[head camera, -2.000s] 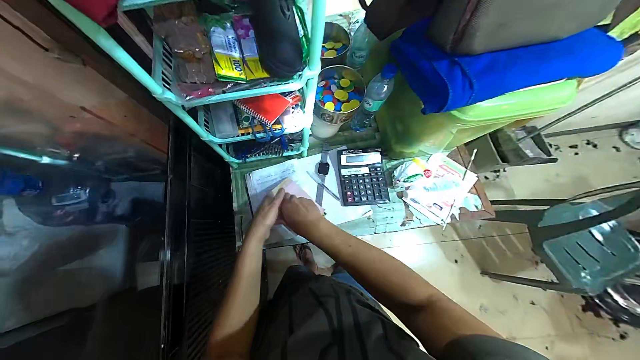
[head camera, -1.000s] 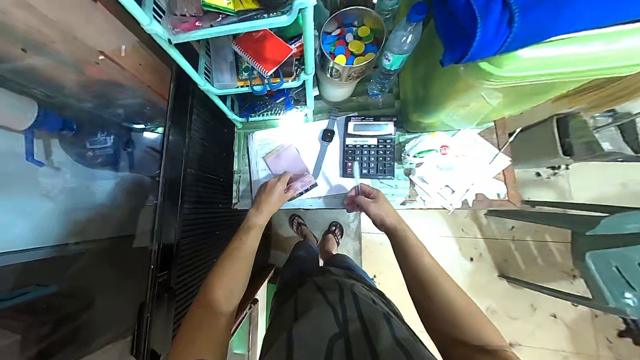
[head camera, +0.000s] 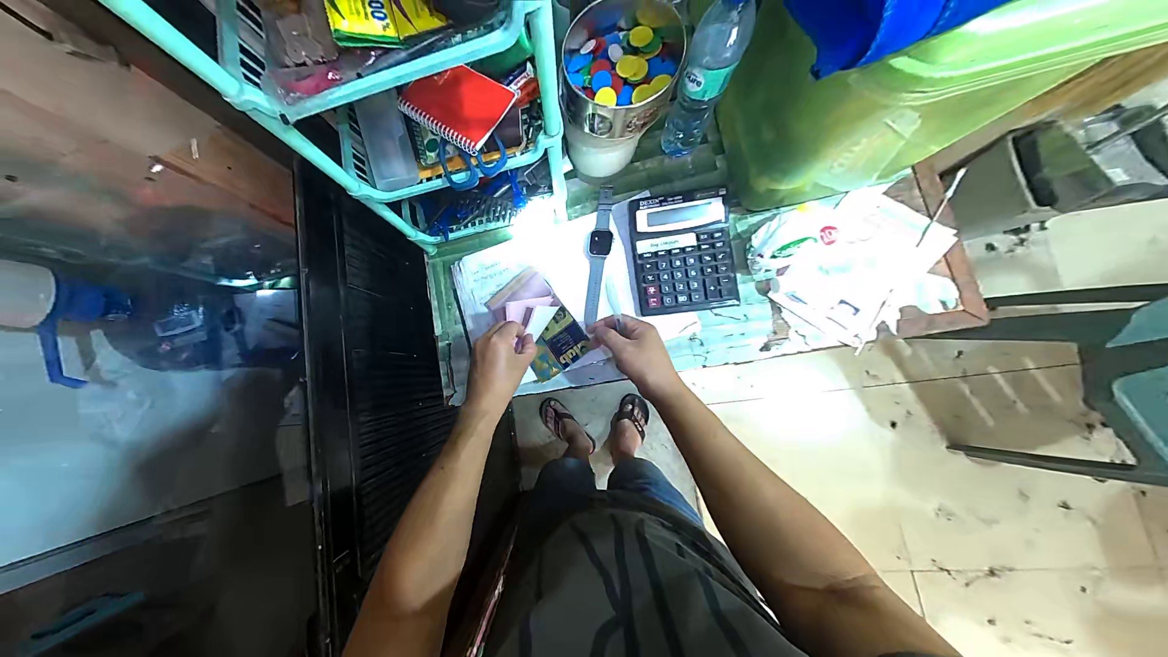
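My left hand (head camera: 500, 359) grips a small bundle of pink and white paper slips (head camera: 527, 306). A dark card with yellow print (head camera: 561, 342) lies against the slips, and the fingertips of my right hand (head camera: 630, 342) are at its right edge. A slim pale pen-like thing (head camera: 620, 297) rises from my right fingers. Under and behind the hands are white sheets with handwriting (head camera: 484, 274). A smartwatch with a grey strap (head camera: 599, 244) lies on the sheets, just left of a black desk calculator (head camera: 684, 255).
A teal plastic rack (head camera: 401, 187) holds a red spiral notebook (head camera: 459, 105) and blue scissors (head camera: 473, 166). Behind the calculator stand a metal tin of coloured discs (head camera: 623, 100), a plastic bottle (head camera: 707, 82) and a green bin (head camera: 821, 128). Crumpled papers (head camera: 849, 265) lie right; a chair (head camera: 1113, 365) stands beyond.
My hands were together over the papers, then apart, and are now both at the slips. The dark and yellow card shows more fully now. The view has moved closer to the table.
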